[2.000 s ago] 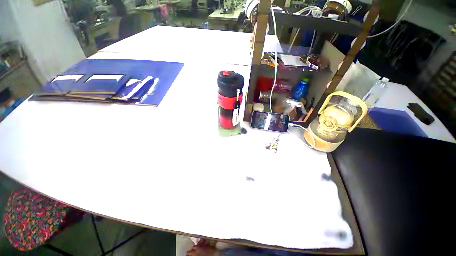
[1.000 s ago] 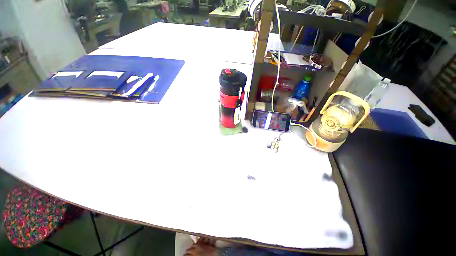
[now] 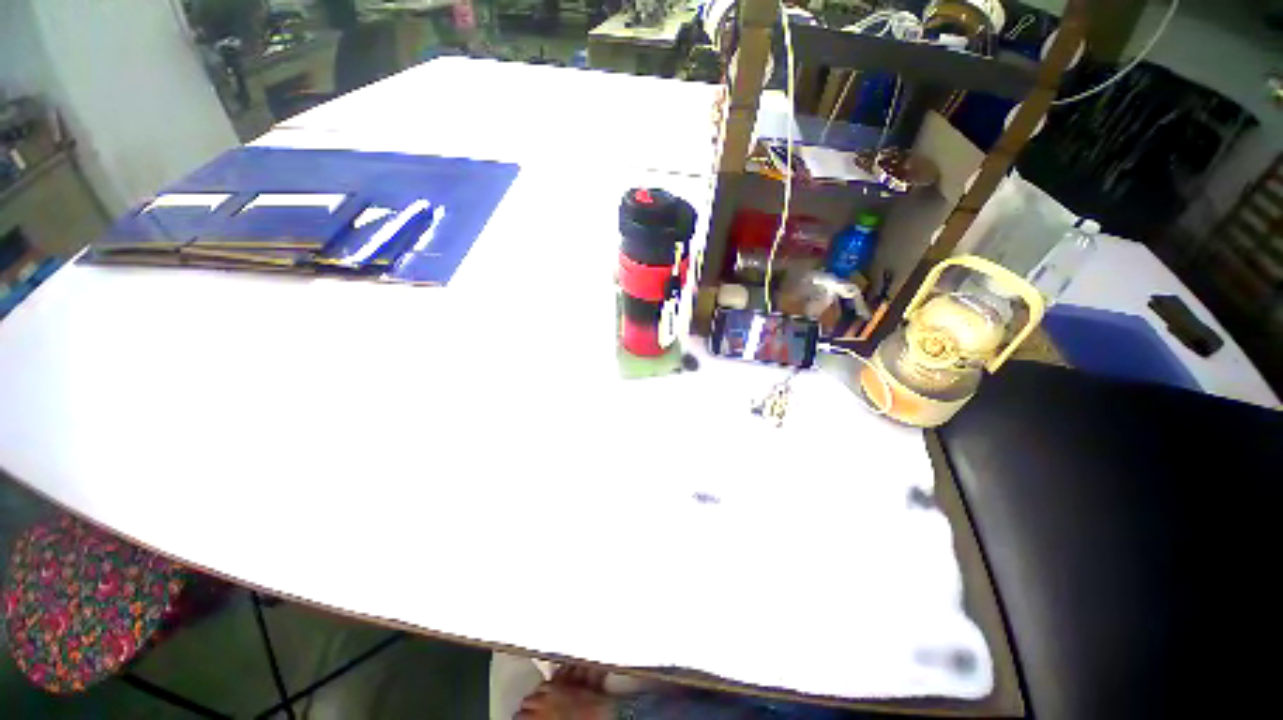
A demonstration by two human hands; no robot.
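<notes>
Some skin, apparently fingers, shows small and blurred under the near table edge, cut off by the bottom of the picture. I cannot tell whether it is my left hand or my right hand, or what it holds. Nearest on the white table (image 3: 422,464), a red and black tumbler (image 3: 650,281) stands upright on a green mat. A smartphone (image 3: 764,339) with a lit screen leans sideways at the rack's foot, with a white cable. Small silvery items (image 3: 773,404) lie before it. A cream-yellow lantern-style lamp (image 3: 940,352) stands at the right.
A wooden rack (image 3: 735,169) holds a blue bottle (image 3: 854,245) and small items. Blue folders or panels (image 3: 282,225) lie at the left. A black surface (image 3: 1140,521) borders the right side. A clear bottle (image 3: 1069,260) and a black item (image 3: 1185,324) are behind. Flowered fabric (image 3: 85,605) shows lower left.
The view has shifted slightly; the folders and tumbler appear a little higher. The skin at the bottom edge shows slightly differently. Nothing on the table has visibly been moved.
</notes>
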